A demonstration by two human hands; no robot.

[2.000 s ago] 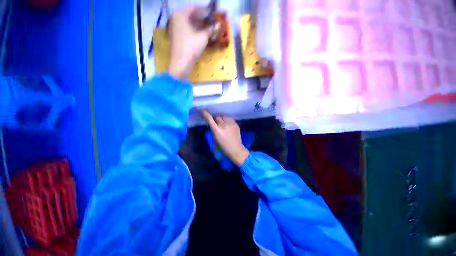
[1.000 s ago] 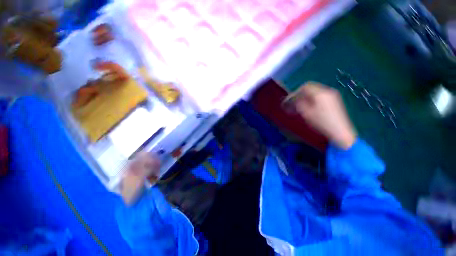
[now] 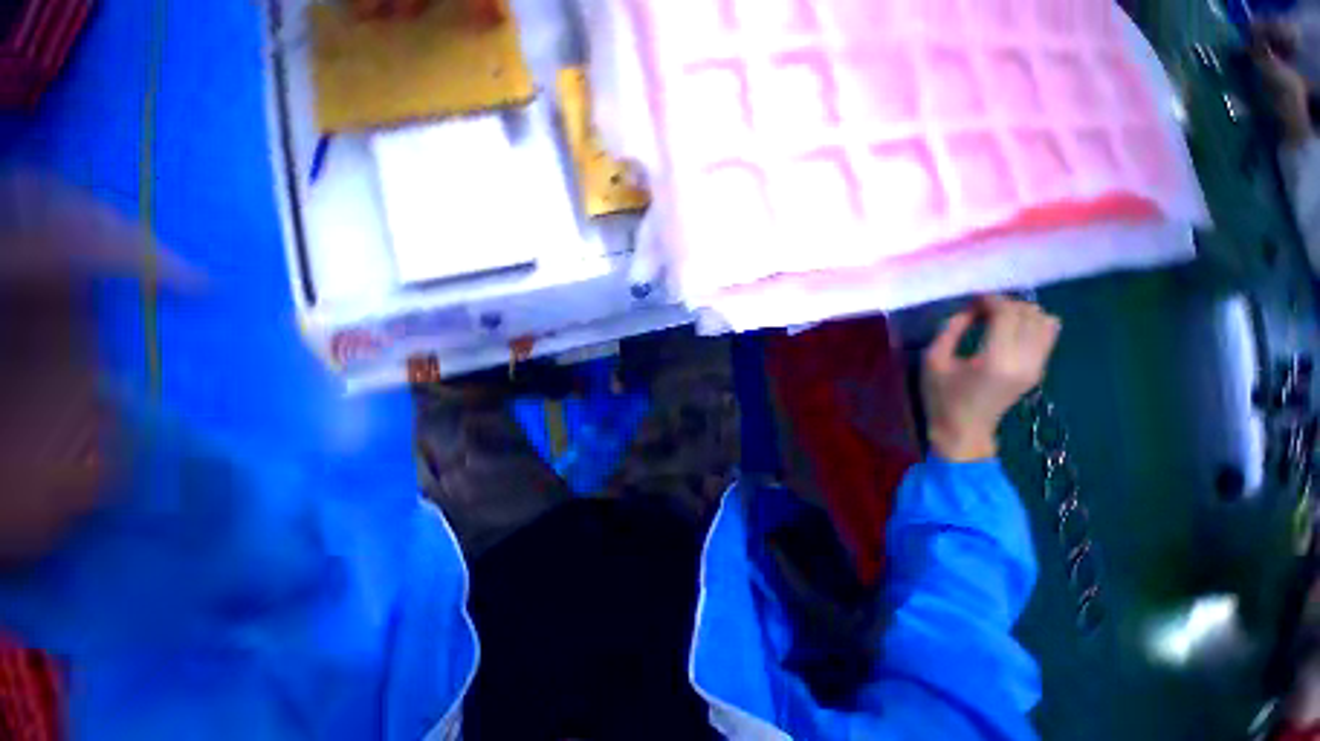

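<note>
My right hand is beside the front right edge of a pink pocketed tray. Its thumb and fingers are curled towards each other; whether a small thing is between them cannot be told. My left hand is a large dark blur at the left edge, close to the camera, and its grip cannot be made out. Silver watch cases lie in a row on the green bench, to the right of and below my right hand.
The white machine housing at the upper left carries a yellow plate, a narrower yellow plate and a white block. A blue stool stands below. A person's hand shows at the upper right.
The view has turned, so the housing and tray sit straighter. My left hand has moved from the housing's front to the far left. My right hand stays near the tray and green bench.
</note>
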